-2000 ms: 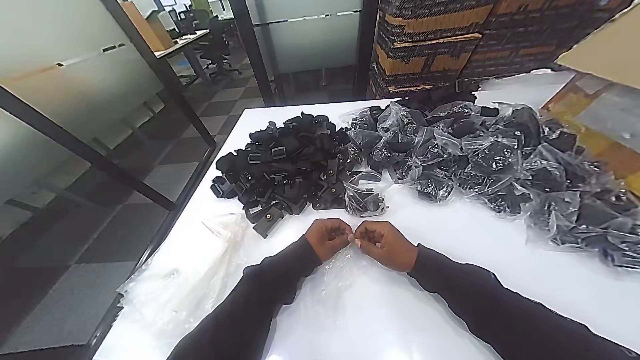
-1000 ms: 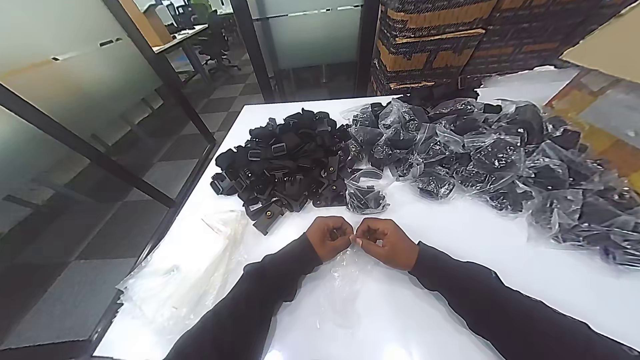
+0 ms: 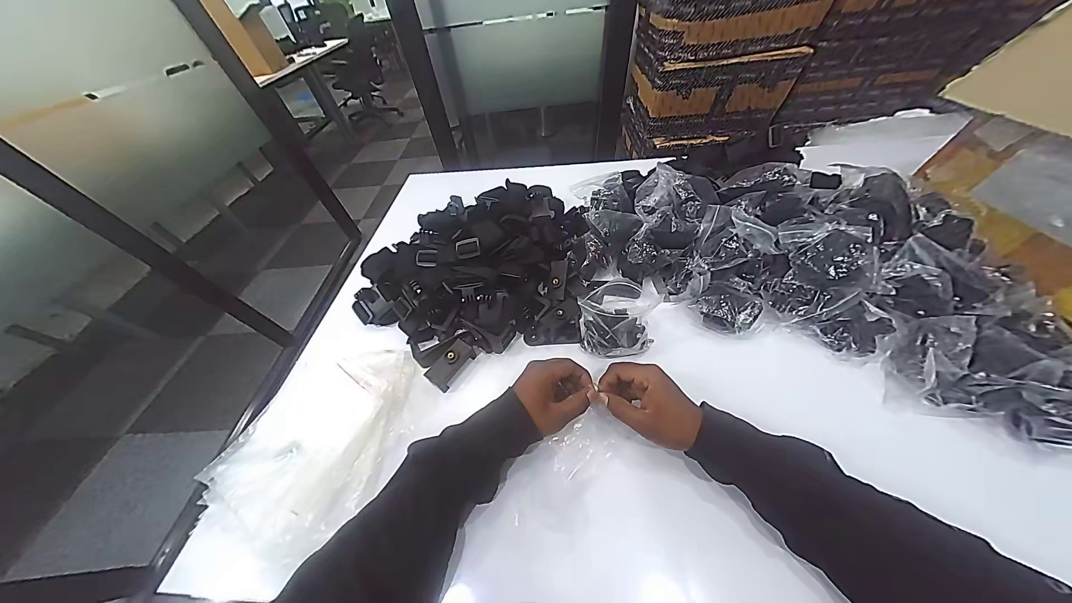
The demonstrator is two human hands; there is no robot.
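My left hand and my right hand meet at the fingertips over the white table, pinching the edge of a clear plastic bag that hangs toward me. Just beyond them stands a clear bag holding dark parts. Behind my left hand lies a heap of black straps with buckles and plastic mounts; one mount with a brass-coloured insert lies at its near edge. To the right spreads a pile of black items in clear bags. Flat clear bags are stacked at the left.
An open cardboard box with tape stands at the far right. Strapped cartons are stacked behind the table. Frosted glass partitions with dark frames run along the left, with a desk and an office chair beyond.
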